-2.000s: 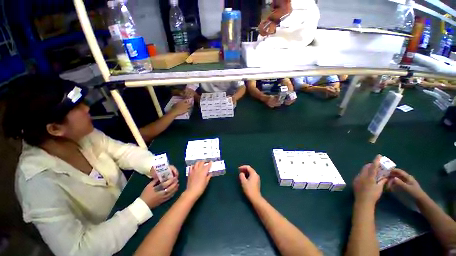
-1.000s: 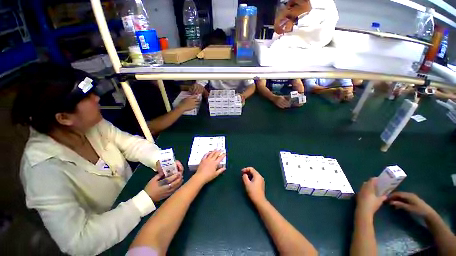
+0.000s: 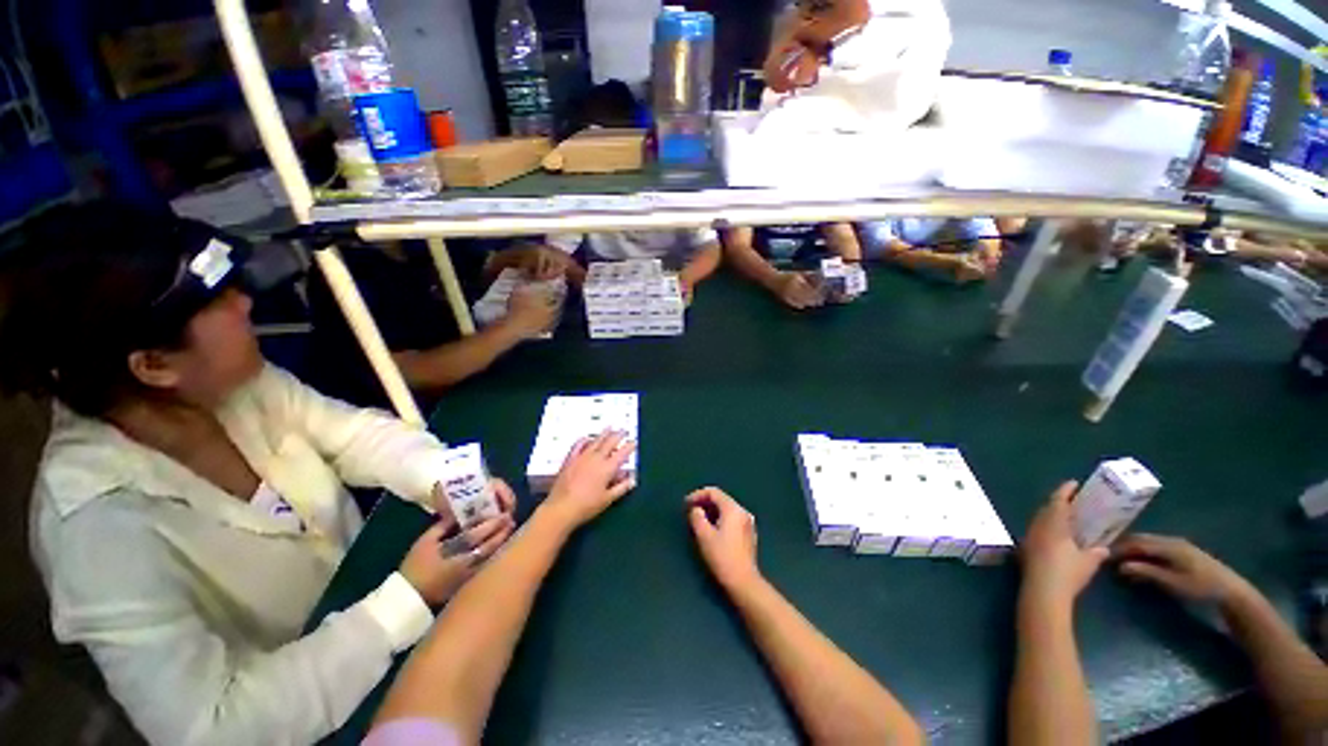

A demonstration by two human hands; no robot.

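Note:
A group of white cartons (image 3: 568,424) lies side by side as a flat slab on the green bench, left of centre. My left hand (image 3: 593,474) rests on its near right part, fingers spread over the tops; the palm side is hidden. My right hand (image 3: 724,534) rests on the bench to the right of it, fingers loosely curled, with nothing seen in it. A row of several white cartons (image 3: 900,499) lies flat farther right, touched by no hand.
A seated person (image 3: 219,481) at left holds a carton. A neighbour's hands (image 3: 1060,542) at right hold another carton (image 3: 1116,500). Across the bench (image 3: 699,382) people handle cartons beside a stacked block (image 3: 634,299). A raised shelf (image 3: 757,219) with bottles and boxes crosses above.
Two seconds ago a carton lay apart at the near side of the left group; now the group is one even slab, my left hand on it. The view has shifted slightly.

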